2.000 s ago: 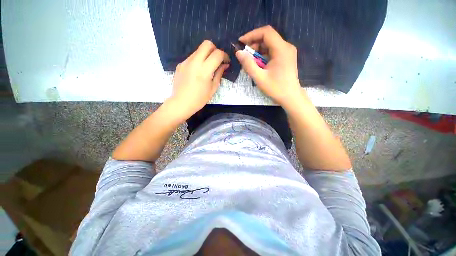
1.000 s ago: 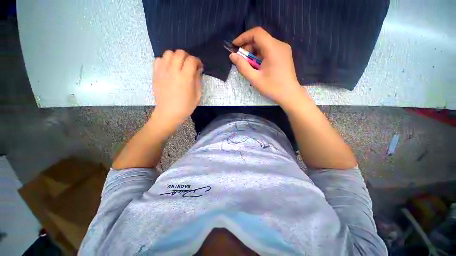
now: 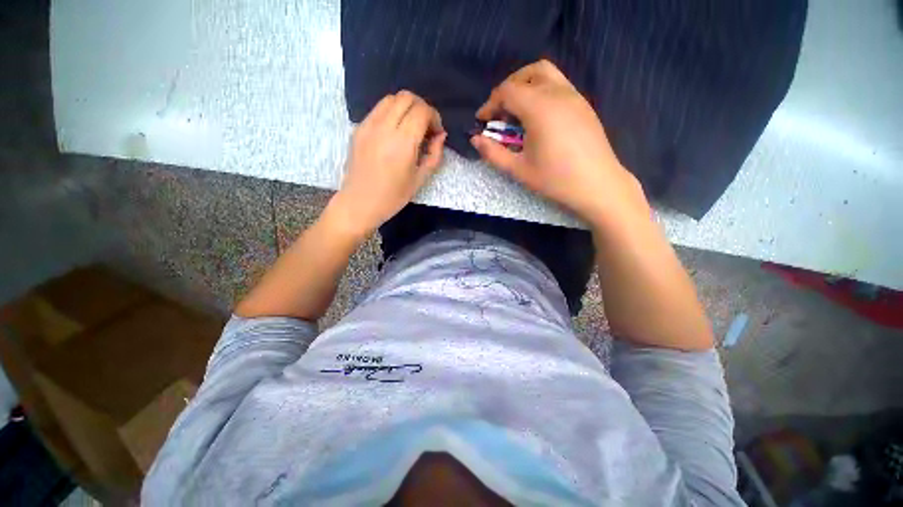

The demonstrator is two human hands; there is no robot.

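Observation:
Dark pinstriped trousers (image 3: pixel 683 89) lie on the pale table, with their two leg hems towards its near edge. My left hand (image 3: pixel 391 158) is at the hem of the left leg, fingertips pinched together at the cloth edge. My right hand (image 3: pixel 554 139) holds small thread snips (image 3: pixel 503 134) with white, blue and pink at the grip. Their dark tips point left at the inner corner of the same hem, close to my left fingertips. Any loose thread is too fine to see.
The shiny table (image 3: pixel 198 89) ends just in front of my body. An open cardboard box (image 3: pixel 119 366) stands on the speckled floor at the lower left. A red object (image 3: pixel 842 294) lies below the table at the right. Blurred items are at the lower right.
My left hand has moved right along the hem, closer to the snips. My right hand and the snips have shifted slightly down and right. The view has tilted, and the trousers appear further right.

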